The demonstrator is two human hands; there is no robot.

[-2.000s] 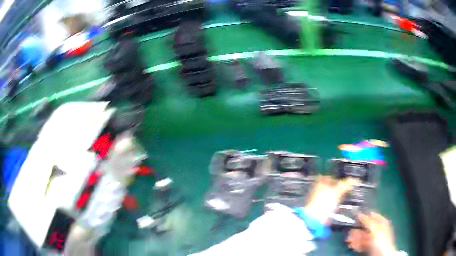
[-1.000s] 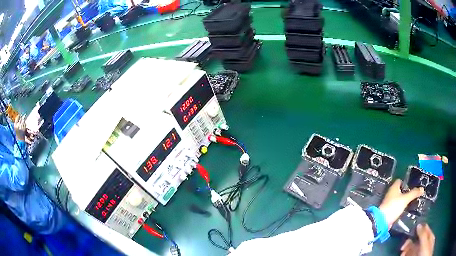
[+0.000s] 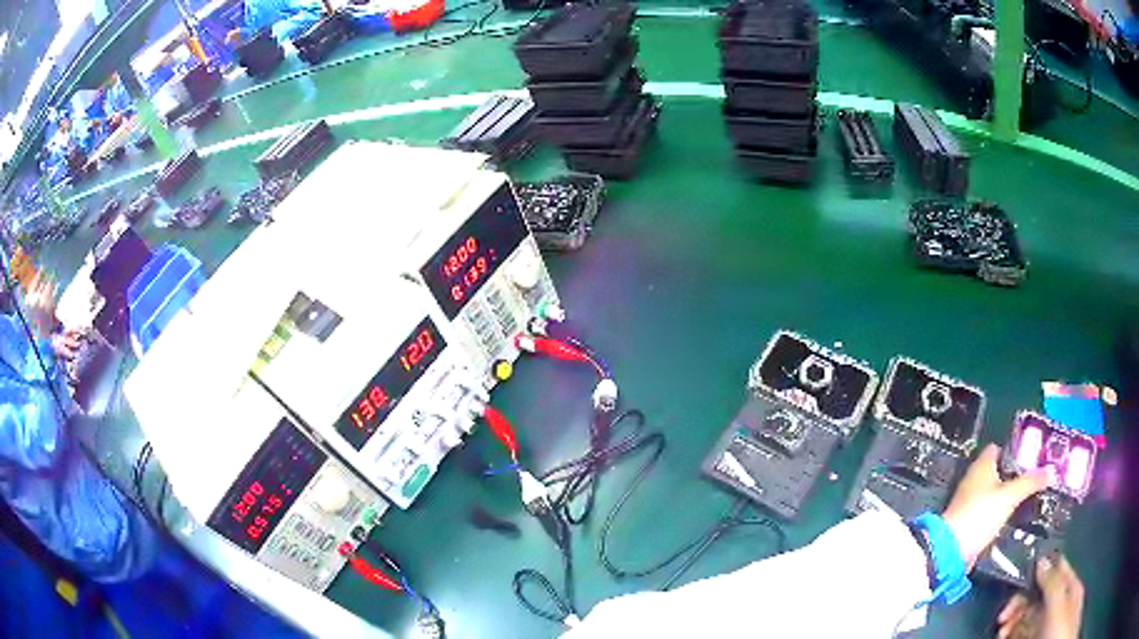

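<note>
Three opened trail cameras lie side by side on the green bench: a left one, a middle one and a right one. The right one's dark front panel glows pink-violet on both sides of the lens. My left hand, with a blue cuff at the wrist, holds the right camera with its fingers over the middle. My right hand is at that camera's lower end, partly cut off by the bottom edge; its exact hold is unclear. A colour card lies just behind this camera.
White power supplies with lit red digits stand left, their red clips and black cables trailing right. Black bin stacks, black slabs and an open circuit-board housing are behind. A blue-clothed person is far left.
The view has swung left since the first frame, bringing the supplies into full view. The right camera's panel, dark before, now glows pink-violet. The lower-left supply's lower reading has risen. Both hands stay around the camera.
</note>
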